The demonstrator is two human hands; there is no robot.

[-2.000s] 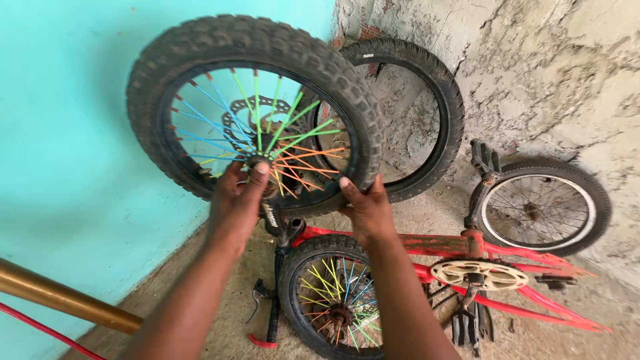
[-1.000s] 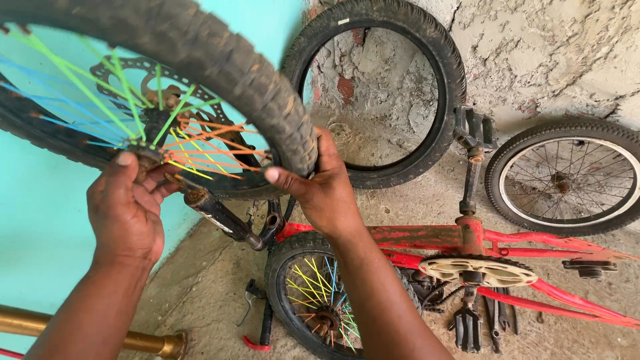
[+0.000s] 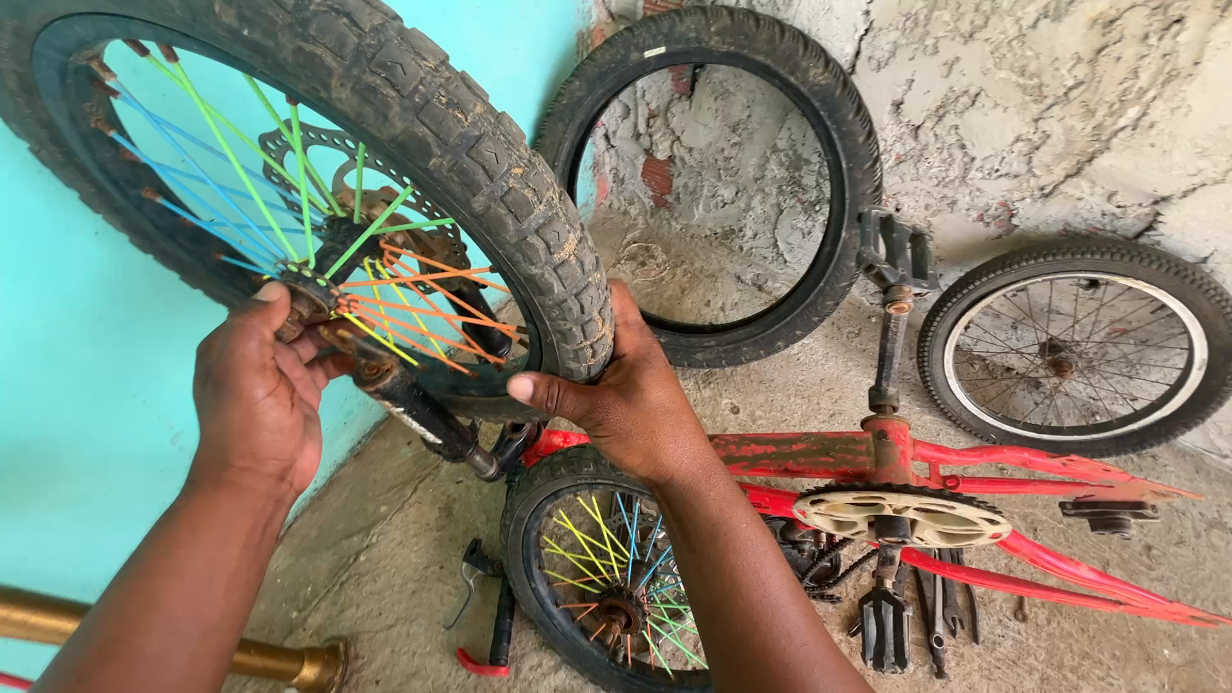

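A bicycle wheel with a knobby tire (image 3: 462, 144), coloured spokes and a disc brake rotor (image 3: 332, 168) fills the upper left. My left hand (image 3: 265, 385) has its thumb and fingers at the hub end (image 3: 306, 296), beside a black fork leg (image 3: 419, 409). My right hand (image 3: 616, 395) grips the tire and rim at the lower right edge, thumb on the near side. The fork belongs to a red bicycle frame (image 3: 808, 454) lying below, with a pale chainring (image 3: 903, 518) and pedals. How the axle sits against the fork end is partly hidden by my fingers.
A loose tire (image 3: 847, 125) leans against the rough wall. A small wheel with a silver rim (image 3: 1198, 356) stands at right. A second wheel with coloured spokes (image 3: 539, 577) lies under my right forearm. Wrenches (image 3: 932, 616) lie on the concrete floor; a brass-coloured pole (image 3: 279, 662) is lower left.
The wheel has come down from above the fork, its hub now close beside the fork's end. Both hands have kept hold, left at the hub, right at the tire. The view has moved closer.
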